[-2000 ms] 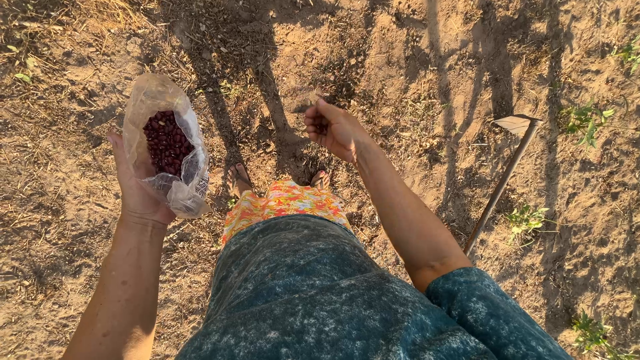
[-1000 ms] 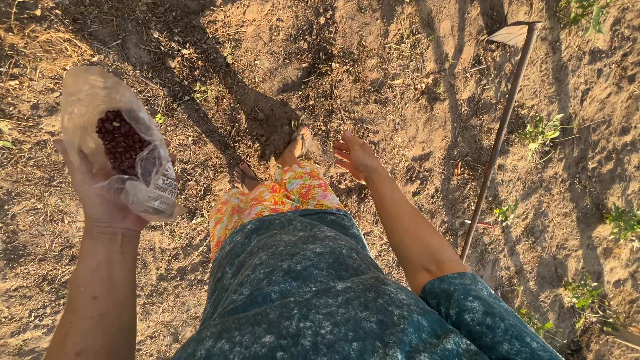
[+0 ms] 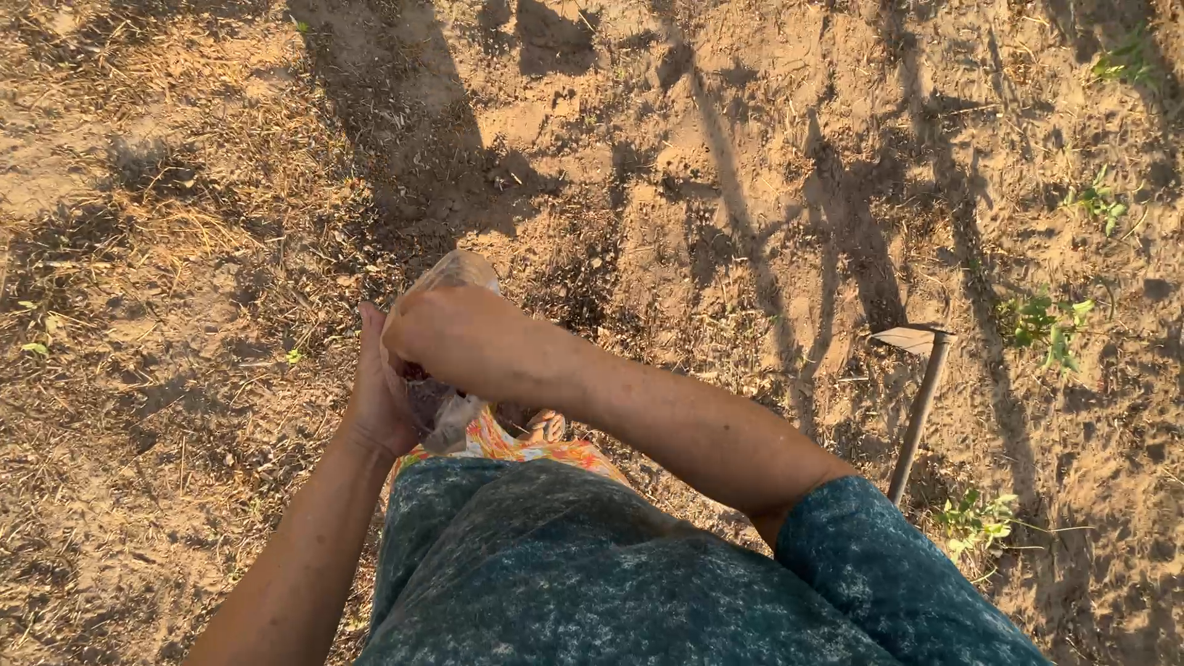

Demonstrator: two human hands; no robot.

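Note:
My left hand (image 3: 377,398) holds up a clear plastic bag (image 3: 449,421) from its left side, in front of my body. Dark red beans (image 3: 413,372) show in a small gap inside it; in the earlier frames more of them are visible. My right hand (image 3: 430,328) reaches across into the mouth of the bag. Its fingers are hidden by the bag and the back of the hand, so whether they hold any beans cannot be seen.
A hoe with a wooden handle (image 3: 920,416) and a flat blade (image 3: 911,339) stands at my right. Small green plants (image 3: 1045,324) grow beyond it. Dry soil with straw and long shadows surrounds my feet (image 3: 544,425).
My right hand has moved left from beside my body into the bag. The bag and my left hand are now closer to my body's middle. The view has shifted.

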